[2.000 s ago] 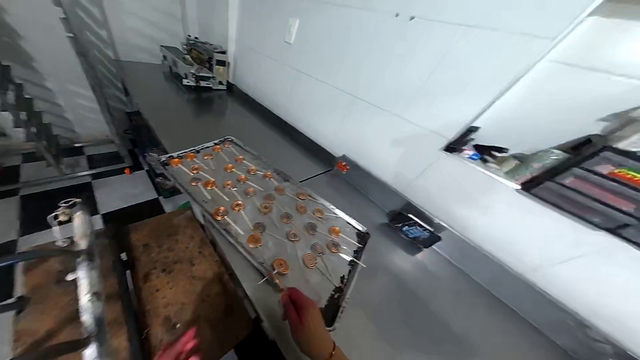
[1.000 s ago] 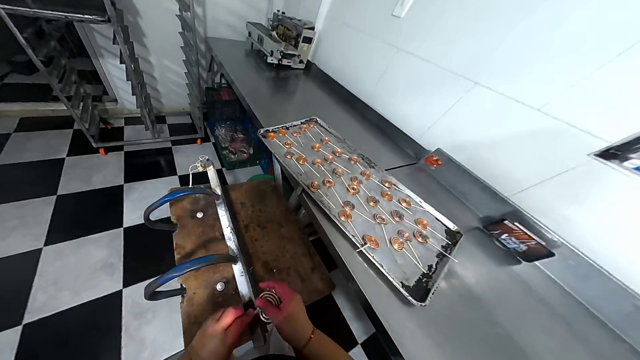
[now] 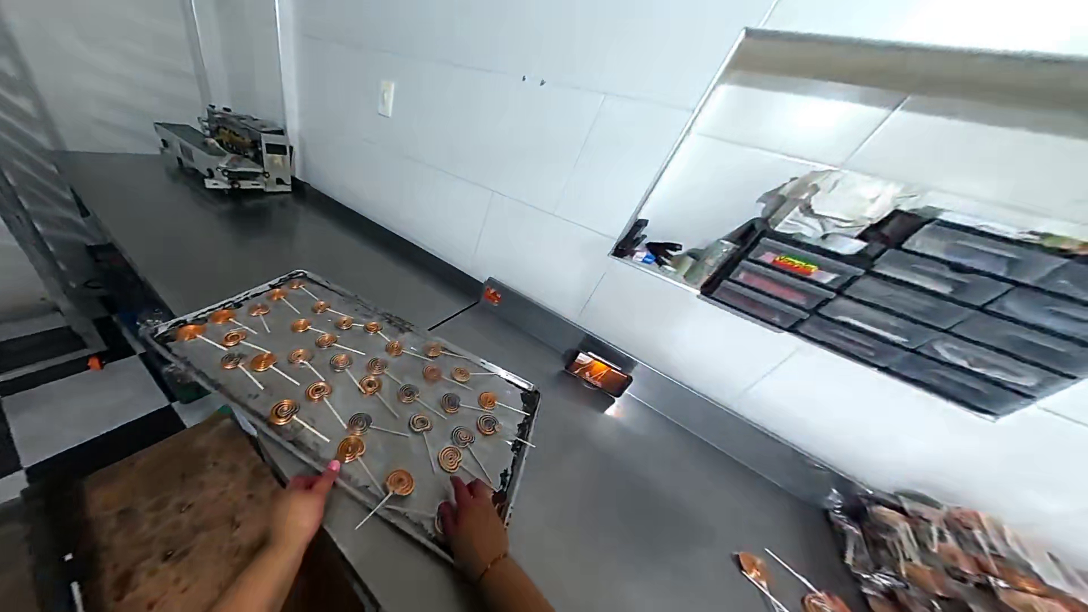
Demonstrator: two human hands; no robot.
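Observation:
A metal baking tray [image 3: 297, 336] full of orange-brown spiral lollipops on white sticks lies on the steel counter [image 3: 663, 476]. At the tray's near long edge my left hand [image 3: 297, 510] touches, or is very near, a spiral lollipop [image 3: 350, 449]; whether it grips the candy or the rim cannot be told. My right hand [image 3: 476, 527] reaches over the tray's near right corner, just below another lollipop [image 3: 450, 459]. Its fingertips are bent down, and a candy is partly hidden under them.
A brown-stained board [image 3: 178, 510] stands lower left. Bagged lollipops [image 3: 943, 552] and a few loose lollipops [image 3: 755, 568] lie at lower right. A lit phone [image 3: 599, 372] leans by the backsplash. A metal machine [image 3: 229, 149] stands at the far end; small drawers [image 3: 918, 297] fill a wall niche.
Both hands have moved from the board, where they were together at a coiled candy, to the tray's near edge. The view has swung right.

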